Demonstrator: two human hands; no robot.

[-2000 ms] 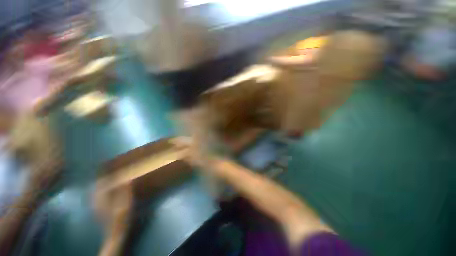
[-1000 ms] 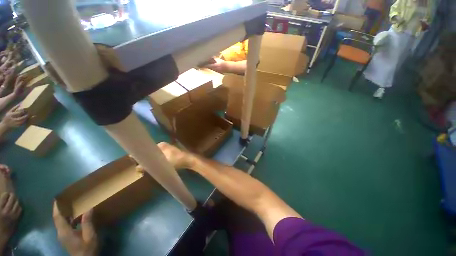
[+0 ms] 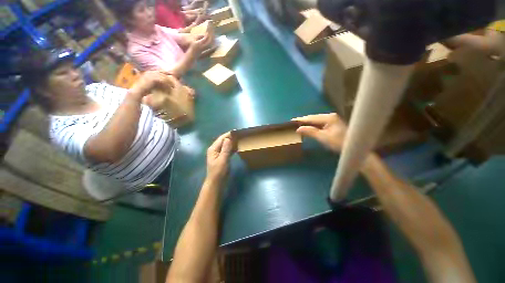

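A brown carton [image 3: 269, 149] is held over the green-topped workbench [image 3: 266, 204], its long side facing me and its top looking open, with a lighter inner face showing. My left hand [image 3: 220, 156] grips its left end, thumb near the top edge. My right hand [image 3: 325, 130] grips its right end by the upper corner; its wrist passes behind the cream pipe. Both hands are bare. The inside bottom of the carton is hidden.
A cream pipe [image 3: 365, 121] rises close on the right, with a black joint above. Small closed boxes [image 3: 220, 76] lie farther up the bench. A person in a striped shirt [image 3: 124, 130] holds a box at left. Larger cartons [image 3: 344, 61] stand behind the pipe.
The view has swung left, bringing seated people into sight. Both hands still hold the carton, which now appears left of the pipe and more level, with my right hand gripping its end.
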